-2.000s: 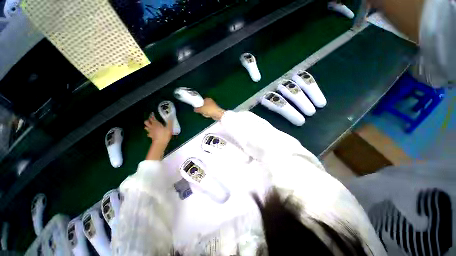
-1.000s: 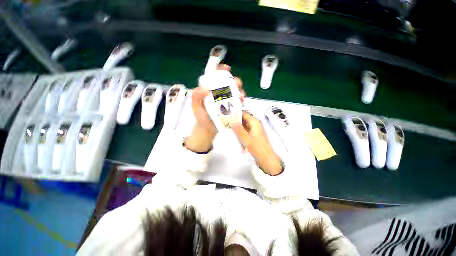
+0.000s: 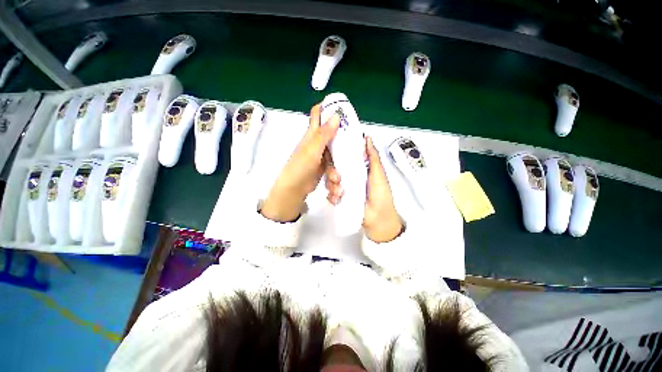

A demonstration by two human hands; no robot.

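A white handset [image 3: 350, 171] is held upright over the white work sheet [image 3: 444, 240], wide head away from me. My left hand [image 3: 308, 163] grips its left side, with the thumb near the front panel, partly covering it. My right hand [image 3: 379, 192] lies along its right side; its fingers are partly hidden and I cannot tell how firmly it grips. Another white handset [image 3: 410, 156] lies on the sheet to the right. A yellow note [image 3: 470, 196] lies at the sheet's right edge.
A white blister tray [image 3: 72, 157] with two rows of handsets is at the left. Three handsets [image 3: 210, 138] stand beside it, and three more [image 3: 559, 192] lie at the right. Spaced handsets lie on the green conveyor belt [image 3: 261, 62]. A carton with purple contents [image 3: 190, 265] is below the bench.
The held handset has turned; its wide head now points away from me and its handle toward me. My right hand has moved to its right side. Handsets on the belt have shifted right.
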